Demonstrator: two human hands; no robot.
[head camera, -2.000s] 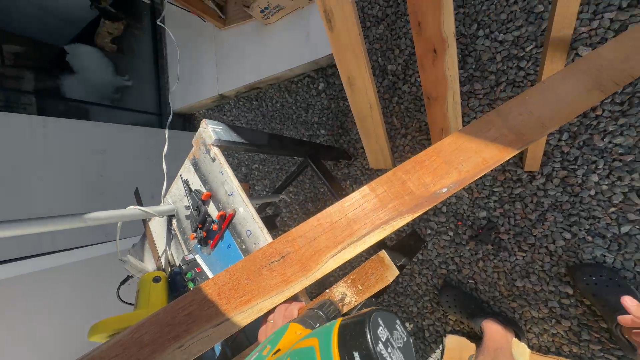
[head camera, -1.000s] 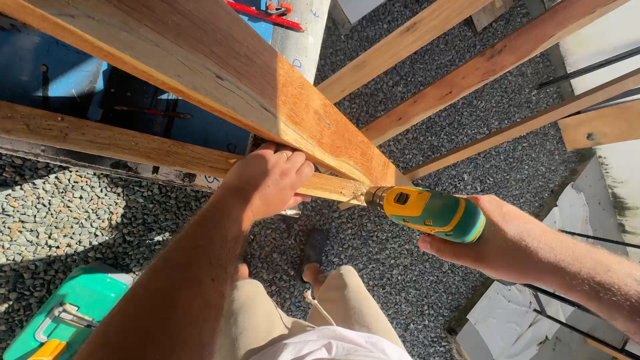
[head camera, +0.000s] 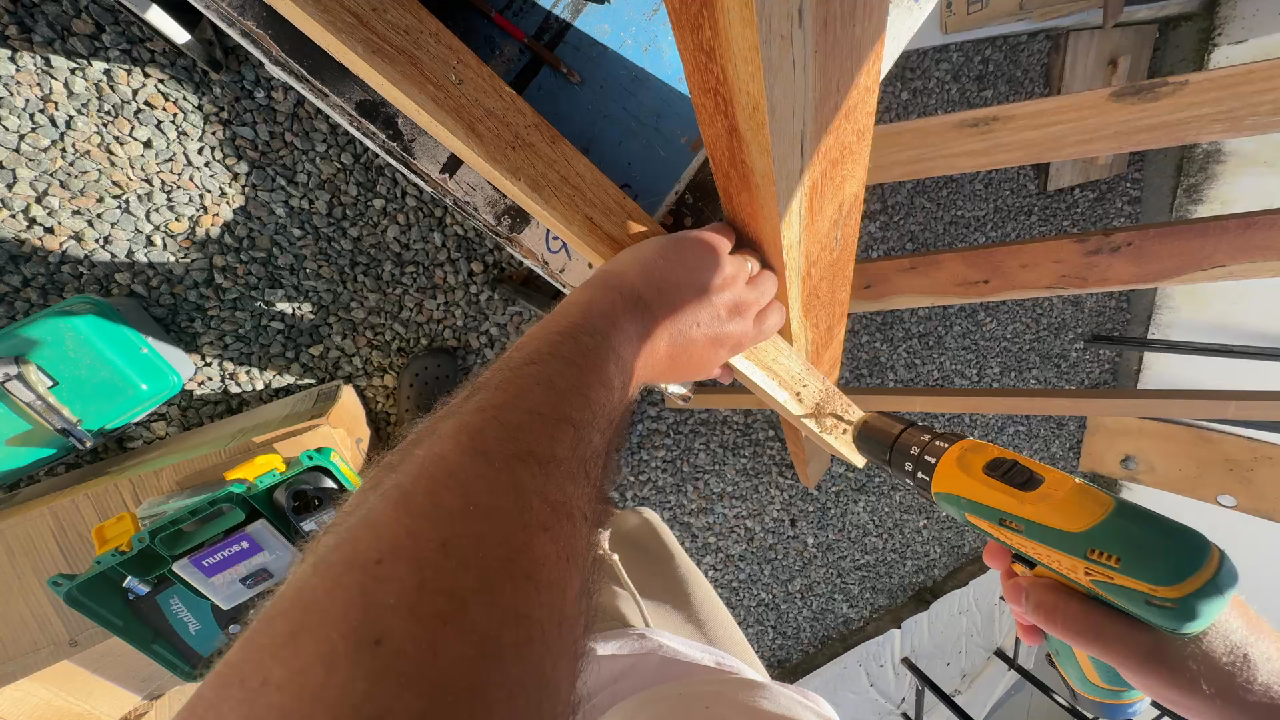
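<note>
My left hand grips a narrow wooden board near its end, its knuckles beside a wider wooden plank that stands across it. In my right hand is a green and yellow cordless drill, held by its handle. The drill's black chuck meets the end of the narrow board, where wood shavings lie on the surface. Whether a bit is inside the wood is hidden. Under the board is a blue-topped workbench with a red pencil-like tool on it.
Several wooden boards extend at the right above gravel. At the lower left, an open green tool case rests on a cardboard box, near a turquoise plastic case. Black metal bars are at the lower right.
The view has swung widely. Both hands now show fully; two seconds ago the drill was at the bottom edge. Since one second ago, the drill has stayed at the narrow board's end.
</note>
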